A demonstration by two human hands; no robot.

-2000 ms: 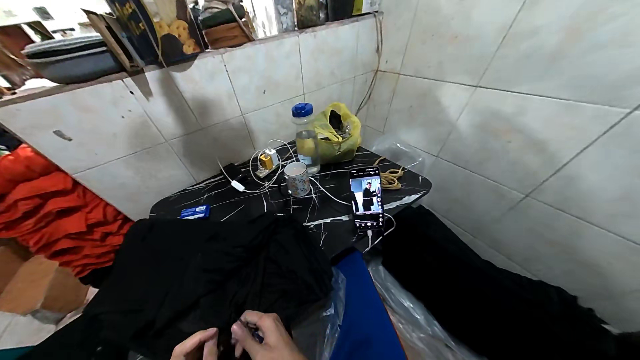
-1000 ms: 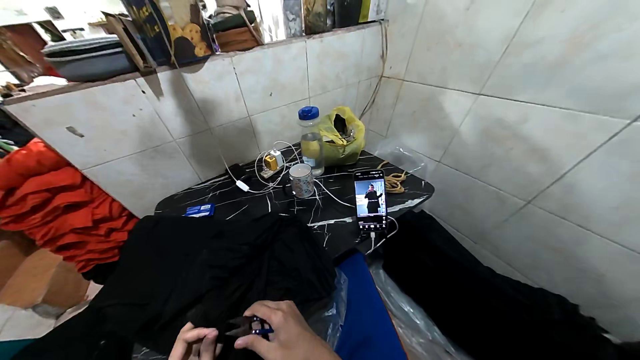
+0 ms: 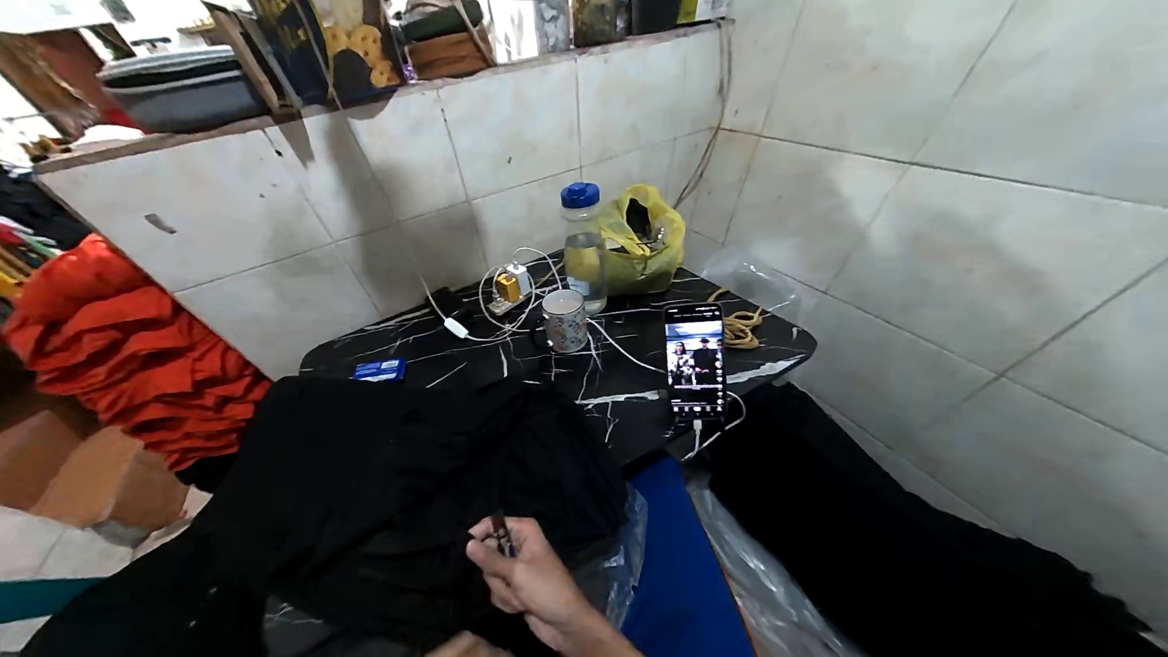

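Note:
Black fabric [image 3: 383, 456] lies bunched over the near side of a black marble-patterned table [image 3: 630, 424]. Above its near folds my right hand [image 3: 538, 575] is closed around a small dark tool, perhaps thread snips [image 3: 502, 537], whose tip points up. Only a blurred part of my left hand [image 3: 470, 646] shows at the bottom edge; its fingers and anything in them are hidden. A blue strip of material [image 3: 684, 557] and clear plastic lie right of my right hand.
On the table are a lit phone [image 3: 695, 365] on a cable, a patterned mug [image 3: 565, 321], a water bottle [image 3: 584, 251], a yellow plastic bag [image 3: 643, 246], a charger [image 3: 511, 287] and a small blue packet [image 3: 380, 370]. Black cloth hangs right; red fabric [image 3: 137, 356] is piled left. Tiled walls stand behind.
The right hand has lifted away from the left with the small tool in it. The left hand has dropped to the bottom edge; both hands were together at the fabric a second ago.

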